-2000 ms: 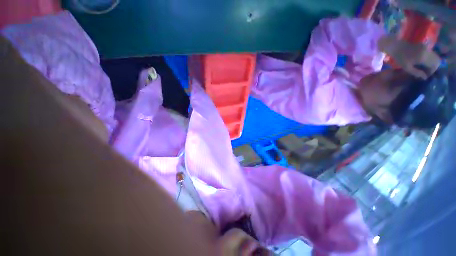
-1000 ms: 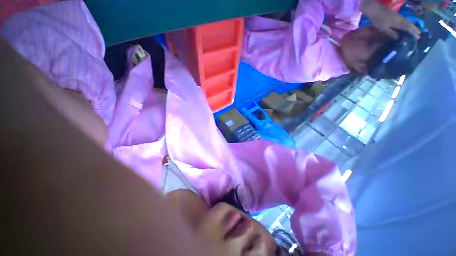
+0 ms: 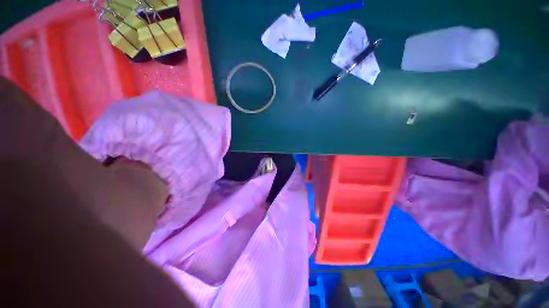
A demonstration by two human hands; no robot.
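My left hand and wrist [image 3: 66, 210] are a large, blurred brown shape close to the camera at the lower left, coming out of a pink cuff [image 3: 174, 138]. The fingers cannot be made out. My right hand is out of the picture. Several yellow binder clips [image 3: 161, 36] with wire handles lie in a red-orange compartment tray [image 3: 78, 66] at the upper left. A thin tan ring [image 3: 274, 90] lies flat on the dark green bench [image 3: 301, 132]. A black pen [image 3: 328, 88] lies across a white scrap [image 3: 367, 71]. A white bottle [image 3: 442, 49] lies on its side.
A crumpled white scrap [image 3: 278, 36] and blue stick [image 3: 334, 11] lie at the top. A tiny pale part [image 3: 412, 117] is near the bottle. A second red slotted tray [image 3: 357, 204] juts below the bench edge. A neighbour's pink sleeve [image 3: 499, 204] is at right; blue stools and cardboard boxes [image 3: 365, 289] are below.
The view has swung down and left onto the bench, bringing the clips, ring, pen and bottle into sight. The face at the bottom and the neighbour's head have left the picture.
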